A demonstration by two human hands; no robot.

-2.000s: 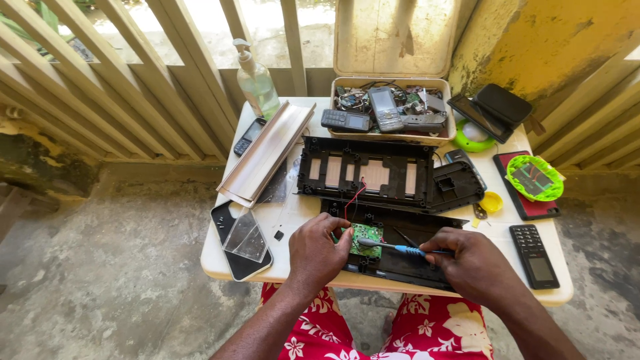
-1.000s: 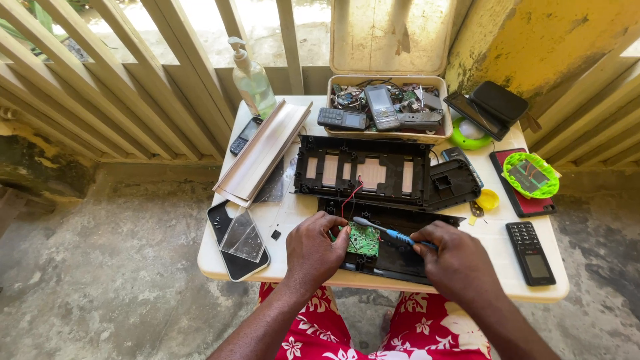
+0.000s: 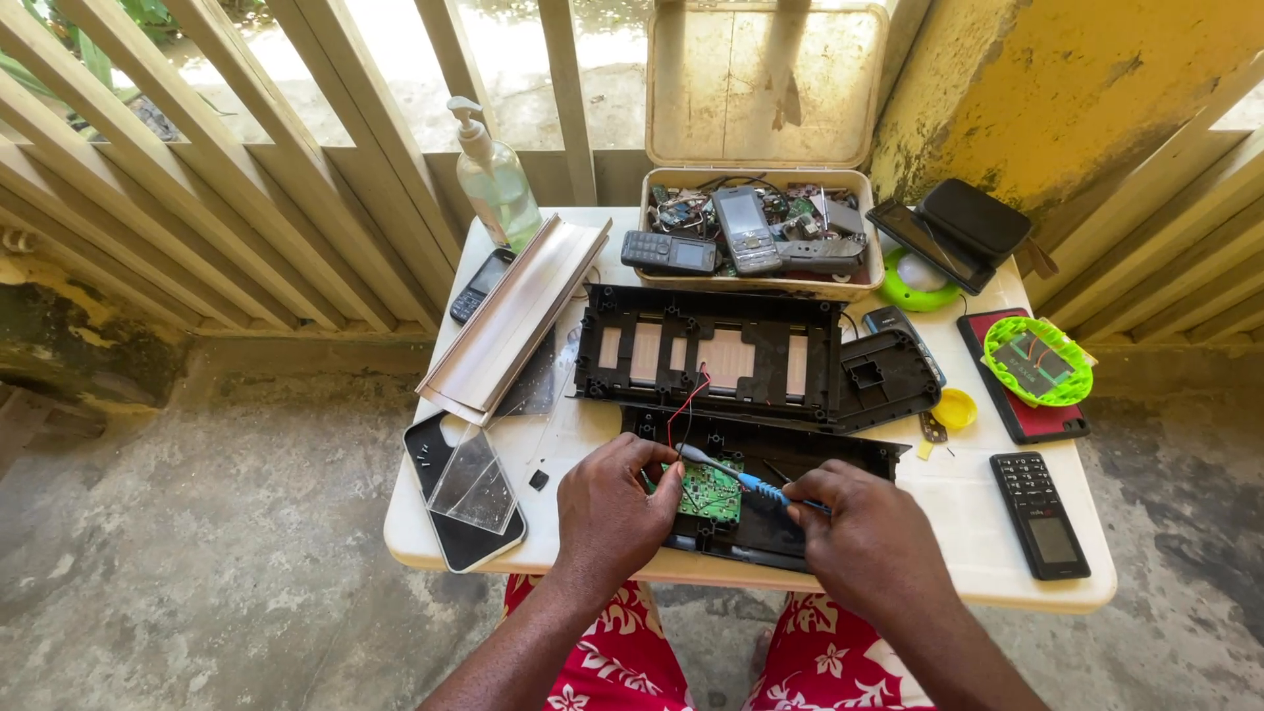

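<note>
My left hand [image 3: 620, 504] pinches the left edge of a green circuit board [image 3: 713, 494], near the ends of thin red and black wires [image 3: 681, 407]. In my right hand [image 3: 864, 528] is a brush-like tool with a blue handle [image 3: 762, 486]; its grey head reaches the board's upper left corner beside my left fingertips. The board lies over a long black plastic casing half [image 3: 849, 453]. Behind it sits another black plastic housing [image 3: 770, 395] with cut-out windows, and the wires run from it down to the board. My left fingers hide what exactly they grip.
An open box [image 3: 760, 283] of electronic scraps and phones stands behind. Left are a pale metal-like channel [image 3: 518, 321], a pump bottle [image 3: 497, 188], a keypad phone [image 3: 484, 281] and clear plate pieces [image 3: 469, 484]. Right lie a keypad phone [image 3: 1040, 518] and a green round casing [image 3: 1076, 380].
The tool's head has moved from the board's face to its upper left corner, by the wires and my left fingertips. Both hands keep their hold.
</note>
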